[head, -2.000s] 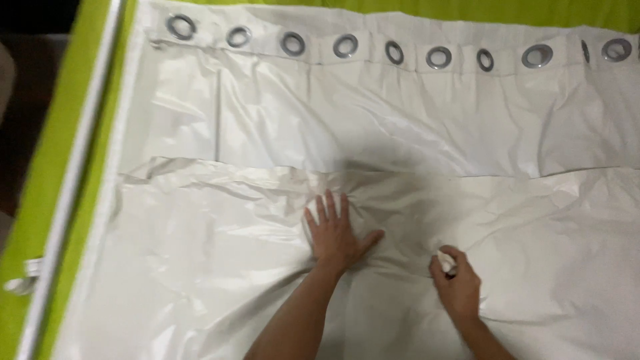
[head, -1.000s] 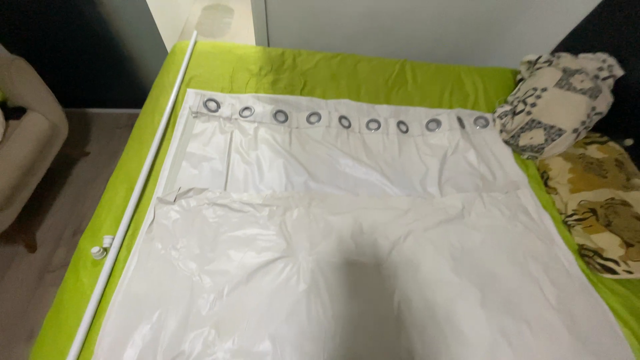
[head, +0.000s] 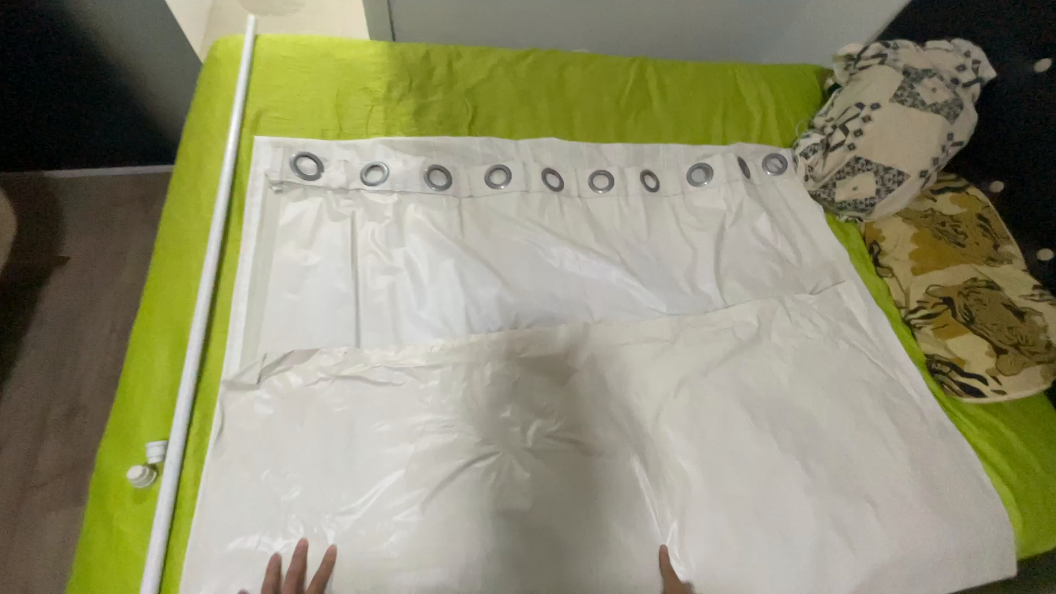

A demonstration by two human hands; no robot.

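Observation:
A white curtain with metal grommets (head: pixel 495 256) lies spread on a bed with a green sheet, its row of several grey rings running along the far edge. A folded-over layer of the white material (head: pixel 742 429) covers the nearer part, wrinkled around its middle. At the bottom edge, left of centre, the fingers of my left hand (head: pixel 299 569) are spread over this layer, holding nothing visible. Farther right, one finger of my right hand (head: pixel 672 569) points onto the material beside a crease; the rest of that hand is out of frame.
Along the left side of the green bed sheet (head: pixel 511 91) lies a long white rod (head: pixel 202 305), with two small white end fittings (head: pixel 148 466) beside it. A patterned cloth bundle (head: pixel 899 124) and a tiger-print pillow (head: pixel 973 280) lie at the right. Wooden floor (head: pixel 74 363) shows at left.
Two seconds ago my left hand pressed flat on the material while my right held a small white thing. Both hands were out of view one second ago; their fingers now show at the bottom. The view has widened.

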